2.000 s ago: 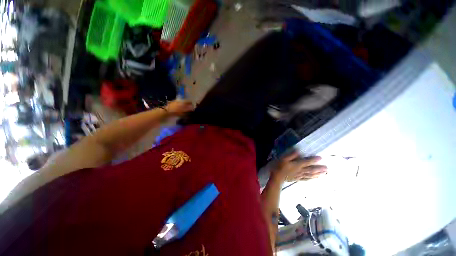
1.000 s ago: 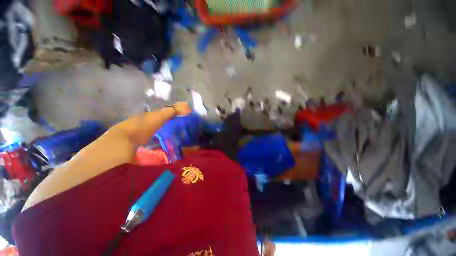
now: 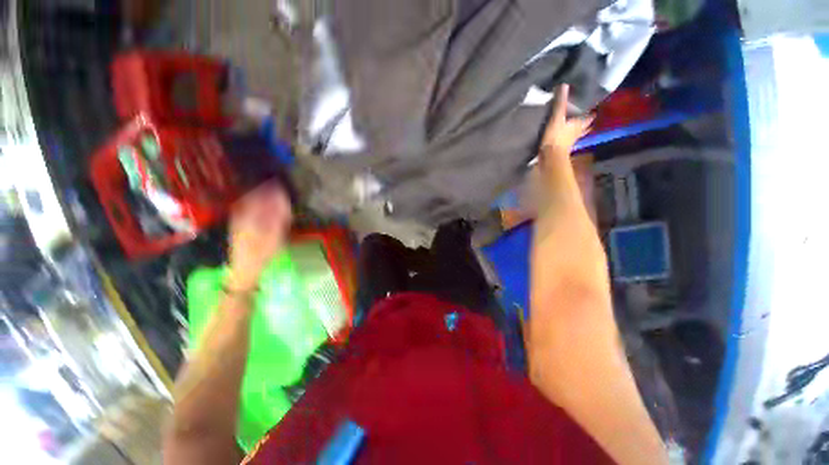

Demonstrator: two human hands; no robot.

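A large heap of grey cloth pieces with white backing (image 3: 409, 82) lies in front of me at the top of the view, in soft folds. My right hand (image 3: 565, 127) is at the right side of the heap, its fingers stretched and apart against the cloth. No cloth is clearly gripped in it. My left hand (image 3: 261, 218) is at the left, blurred, above the baskets and apart from the grey heap. Whether its fingers are closed or hold anything cannot be told.
Red plastic baskets (image 3: 164, 154) stand at the left. A bright green basket (image 3: 273, 336) is below my left forearm. A blue-edged white table (image 3: 791, 227) runs along the right. A blue container (image 3: 514, 263) is below my right arm. Scraps lie on the floor.
I have turned and the grey heap is now straight ahead. My right hand has come forward to the heap. My left hand is now over the baskets.
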